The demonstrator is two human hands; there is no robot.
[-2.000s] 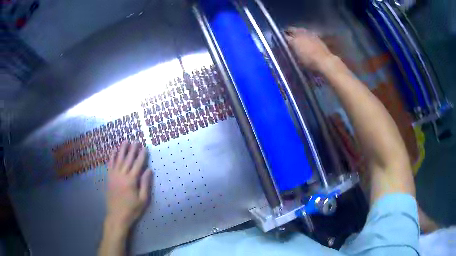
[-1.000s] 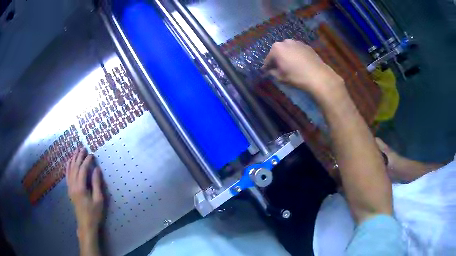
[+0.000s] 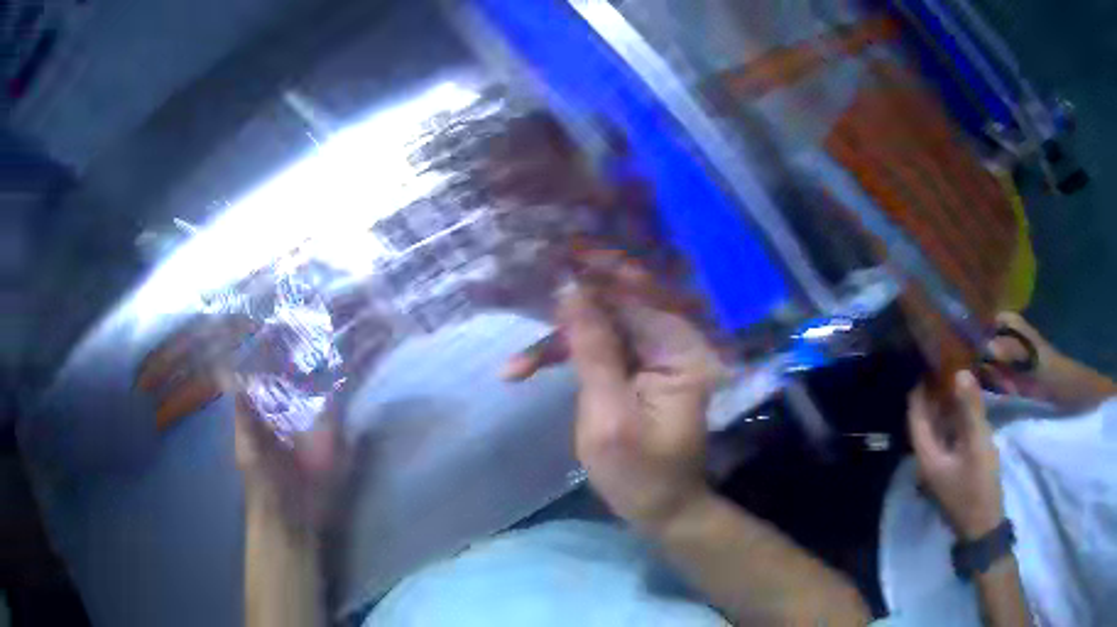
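A flexible circuit sheet (image 3: 447, 251) on clear film, strongly blurred, spans my two hands above the silver table (image 3: 478, 416). Its left part is glossy and bunched with glare. My left hand (image 3: 294, 447) is at this bunched film, which hides its fingertips; it appears to grip it. My right hand (image 3: 649, 410) is at the sheet's right end, just left of the blue roller (image 3: 649, 159), thumb apart from the fingers; blur hides whether it grips. An orange-brown circuit strip end (image 3: 184, 380) shows at the left.
At the right, another person's hand (image 3: 955, 453) with a dark wristband is at an orange-brown circuit sheet (image 3: 925, 184); their other hand holds scissors (image 3: 1011, 349). A yellow bag (image 3: 1019, 251) and a second blue roller (image 3: 949, 43) are behind. The roller's end bracket (image 3: 815, 337) is beside my right hand.
My right hand has come from beyond the roller to its near left side. The flat circuits beside my left hand are now raised and bunched. The other person's hands and scissors have come into view.
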